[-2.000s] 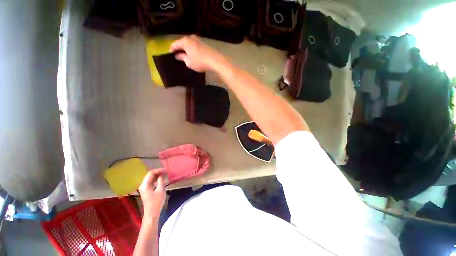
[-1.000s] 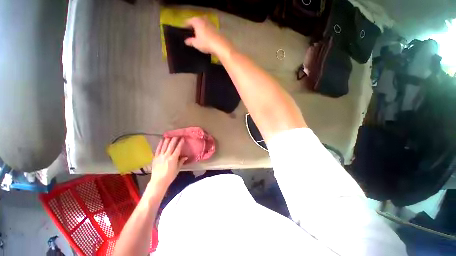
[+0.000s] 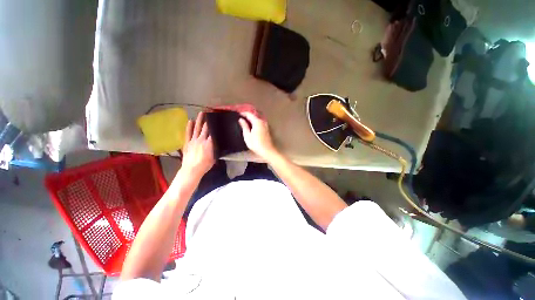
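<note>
A dark pocket piece (image 3: 226, 133) lies at the table's front edge on top of a pink-red piece (image 3: 249, 109), whose rim shows behind it. My left hand (image 3: 199, 143) rests on the dark piece's left side, fingers forward. My right hand (image 3: 256, 135) holds its right side with thumb and fingers. A yellow template (image 3: 163, 130) lies just left of my left hand, with a thin dark cord (image 3: 176, 105) curving behind it. How the cord meets the pieces is hidden.
A steam iron (image 3: 335, 122) stands at right, its hose (image 3: 405, 153) running right. A pocket pile (image 3: 283, 57) and a yellow sheet (image 3: 252, 8) lie farther back. More stacks (image 3: 410, 55) are back right. A red basket (image 3: 111, 205) is below the left table edge.
My right hand has come back from the yellow sheet at the rear with the dark piece, now over the pink-red one. My left hand now touches the dark piece. The view has shifted.
</note>
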